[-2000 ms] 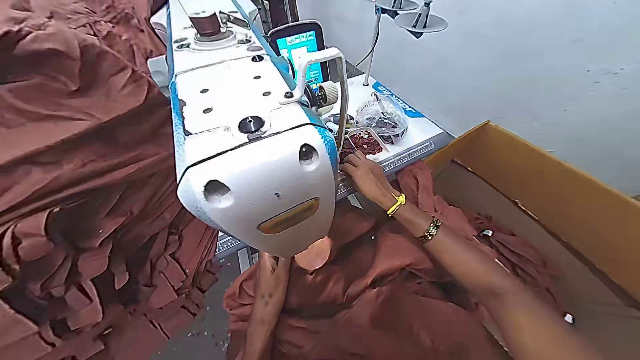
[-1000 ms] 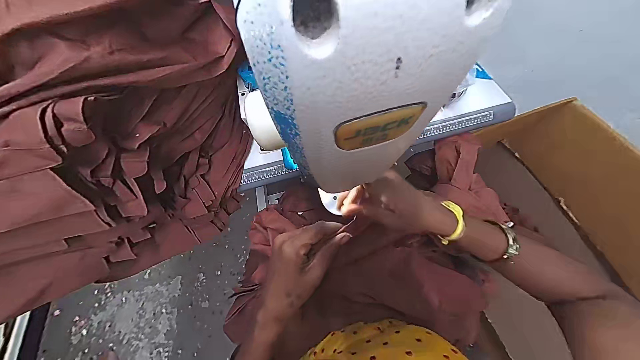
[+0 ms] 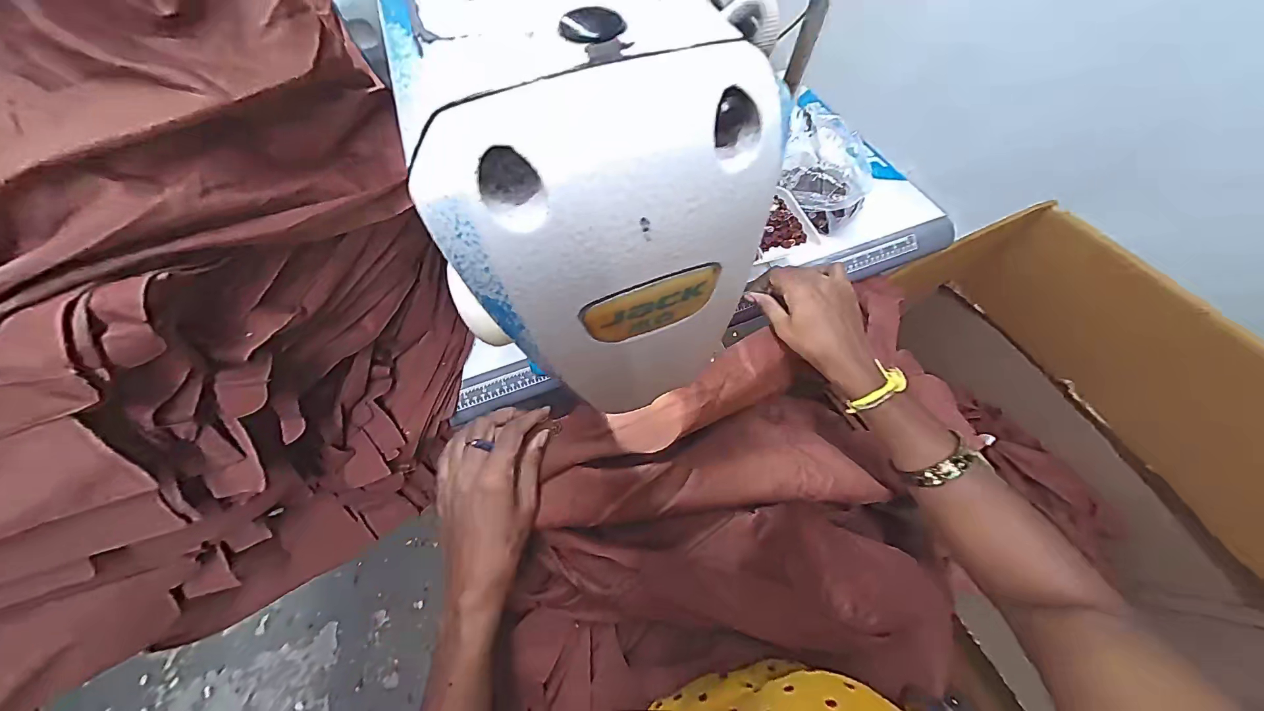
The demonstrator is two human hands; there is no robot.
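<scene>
A white Jack sewing machine head [image 3: 592, 227] fills the upper middle and hides its needle area. Under it, reddish-brown fabric [image 3: 691, 494] runs along the front edge of the machine bed, with a lit patch just below the head. My left hand [image 3: 491, 469], wearing a ring, grips the fabric's edge at the bed's left side. At the right of the head, my right hand [image 3: 815, 316] has thumb and fingers closed on the same fabric near its upper edge. A yellow band and a bracelet circle the right wrist.
Stacked brown fabric pieces [image 3: 227, 395] hang at the left. On the machine bed [image 3: 913, 202] lie a small tray of dark red buttons or beads [image 3: 783, 225] and a clear plastic bag [image 3: 828, 168]. An open cardboard box [image 3: 1116, 326] stands at the right, with fabric over its near side.
One second ago my hands were close together below the machine head. Now they are apart, left hand to the left and right hand to the right, with fabric stretched between them. The view has shifted.
</scene>
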